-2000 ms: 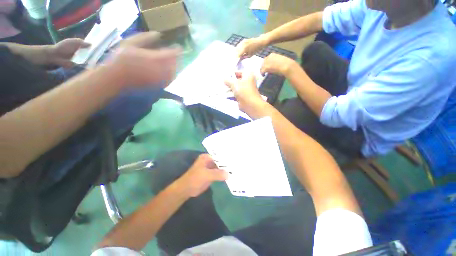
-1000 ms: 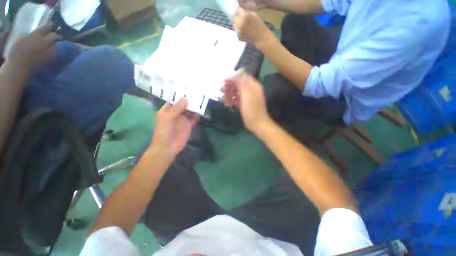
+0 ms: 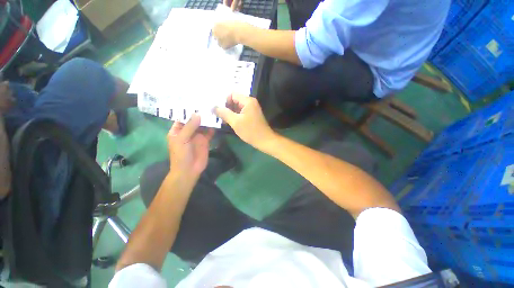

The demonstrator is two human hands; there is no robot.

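Observation:
A white printed sheet (image 3: pixel 174 108) with a row of small dark marks along its near edge lies over the front of a broad pile of white sheets (image 3: pixel 174 56). My left hand (image 3: pixel 189 147) holds the sheet's near edge between thumb and fingers. My right hand (image 3: pixel 243 119) is at the sheet's right corner, with thumb and fingertips close together at the paper; whether they pinch it is not clear. The pile rests on a black grid-topped crate (image 3: pixel 260 63), which shows at its right and far sides.
A person in a light blue shirt (image 3: pixel 360 39) sits at the right with a hand on the pile. Blue stacked totes (image 3: pixel 456 185) stand at the right, a wooden stool (image 3: pixel 394 121) beside them. A person in jeans and a black chair (image 3: pixel 56 180) are at the left, an open carton (image 3: pixel 113 17) at the far left.
My right hand has moved left and down to the sheet's right corner. The other person's hand has come down onto the pile. The view has shifted, showing more of the blue totes.

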